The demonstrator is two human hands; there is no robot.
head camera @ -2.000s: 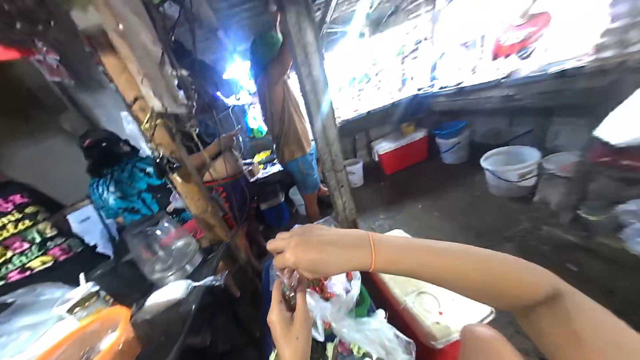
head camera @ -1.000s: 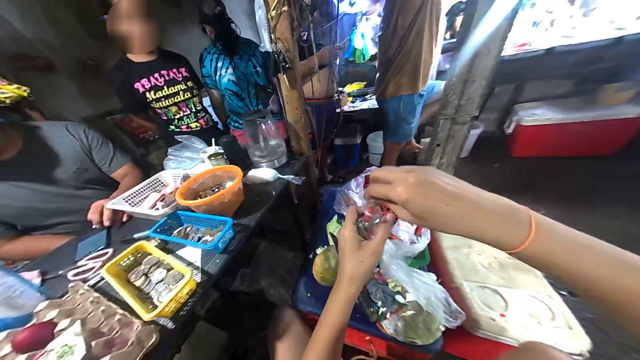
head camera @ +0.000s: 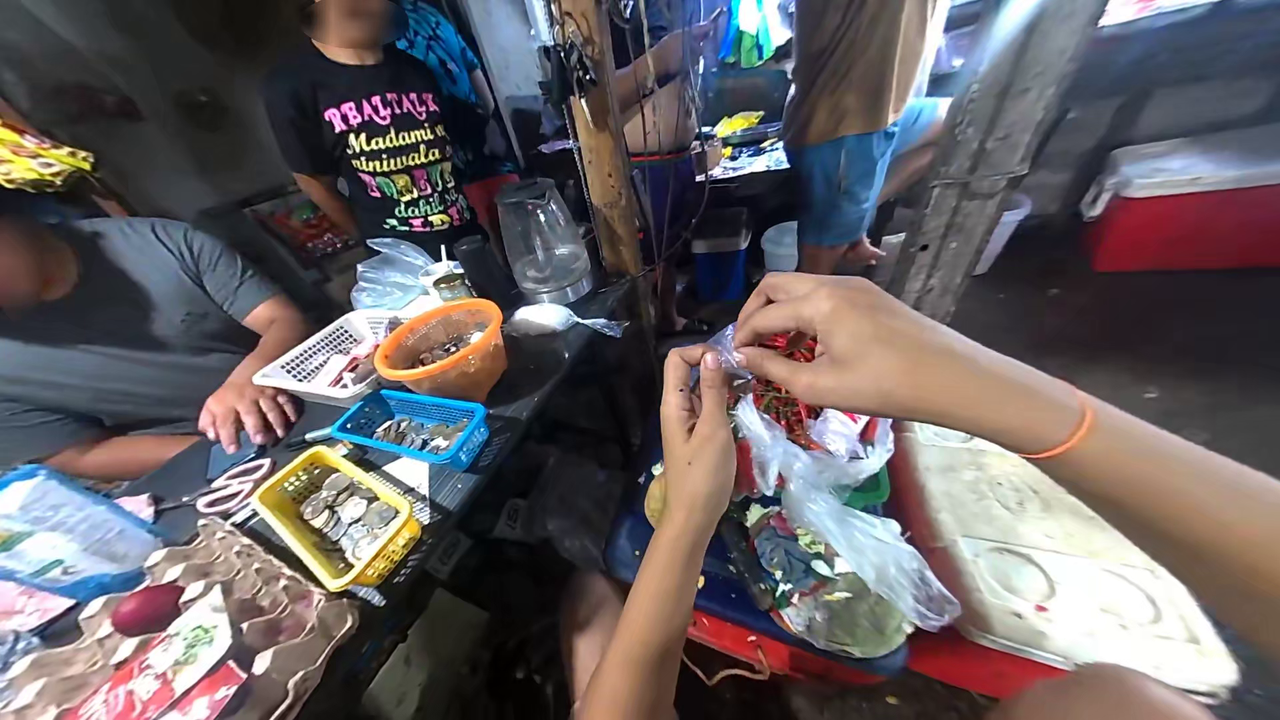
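Note:
My left hand (head camera: 700, 425) and my right hand (head camera: 825, 345) meet over a pile of red chili peppers (head camera: 785, 405). Between their fingertips they pinch a small clear plastic bag (head camera: 728, 350); what it contains is hard to make out. An orange band circles my right wrist. Just below the hands lies a crumpled clear plastic bag (head camera: 835, 500), with a green container (head camera: 872, 490) partly hidden behind it. All this rests on a blue lid (head camera: 730, 590) atop a red cooler, with a bundle in printed plastic (head camera: 840, 610) near its front edge.
Left, a dark table holds a yellow basket (head camera: 340, 520) and a blue basket (head camera: 412, 428) of coins, an orange basket (head camera: 445, 350), scissors (head camera: 235, 488), an egg tray (head camera: 270, 620) and a glass pitcher (head camera: 545, 240). A seated person's hand rests there. A white-lidded cooler (head camera: 1060, 560) is right; a wooden post (head camera: 600, 140) stands ahead.
The view has swung left, bringing the coin baskets and table into sight. My hands stay together over the chilies, with their fingertips pinching the small bag.

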